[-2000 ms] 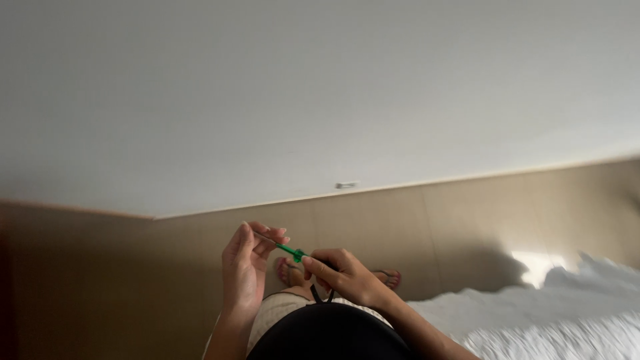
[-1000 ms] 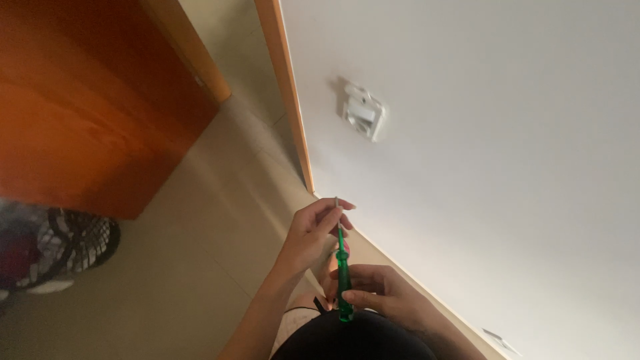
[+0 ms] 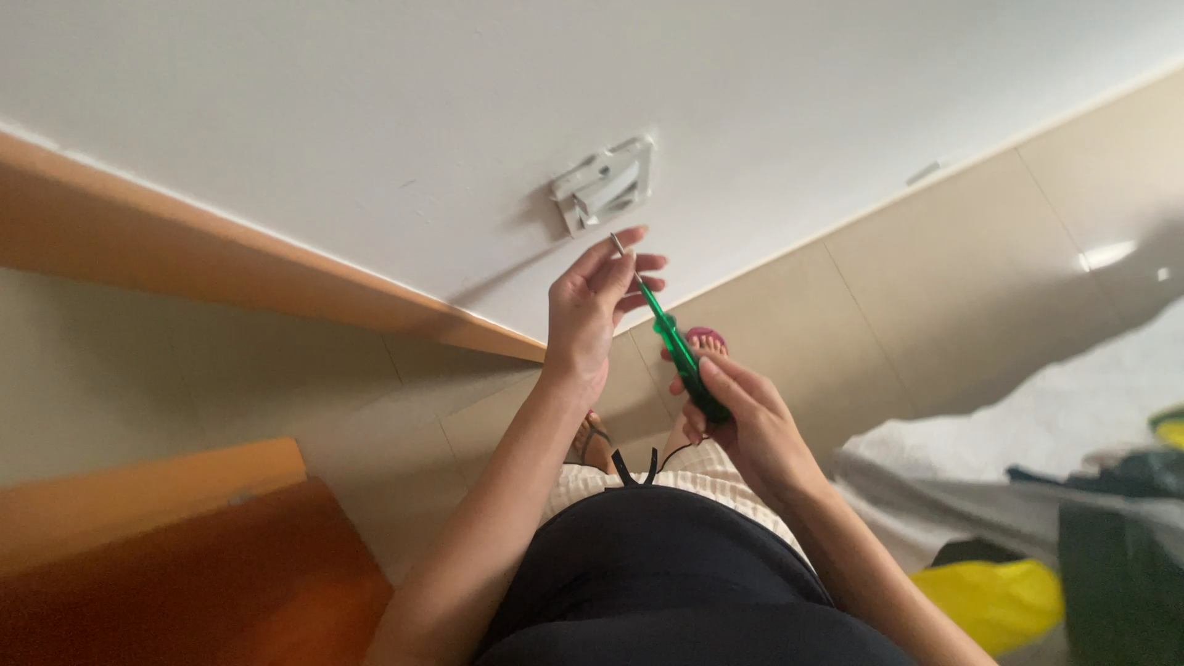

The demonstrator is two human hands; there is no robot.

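A screwdriver [image 3: 683, 356] with a green see-through handle slants across the middle of the view, its metal tip pointing up and left. My right hand [image 3: 754, 416] is closed round the thick end of the handle. The thumb and forefinger of my left hand [image 3: 597, 305] pinch the metal shaft near the tip, the other fingers spread. Just beyond the tip, a white wall plate [image 3: 606, 190], apparently a switch or socket fitting, is fixed on the white wall. The tip appears apart from it.
An orange wooden door frame [image 3: 277, 268] edges the wall on the left. A wooden door [image 3: 213, 583] stands at the lower left. White cloth [image 3: 934, 453] with a yellow item [image 3: 994, 601] and dark items lies at the right. Below is a tiled floor [image 3: 795, 305].
The view has swung a lot. The wall plate, out of sight two seconds ago, now lies just beyond my hands. Both hands have kept hold of the screwdriver.
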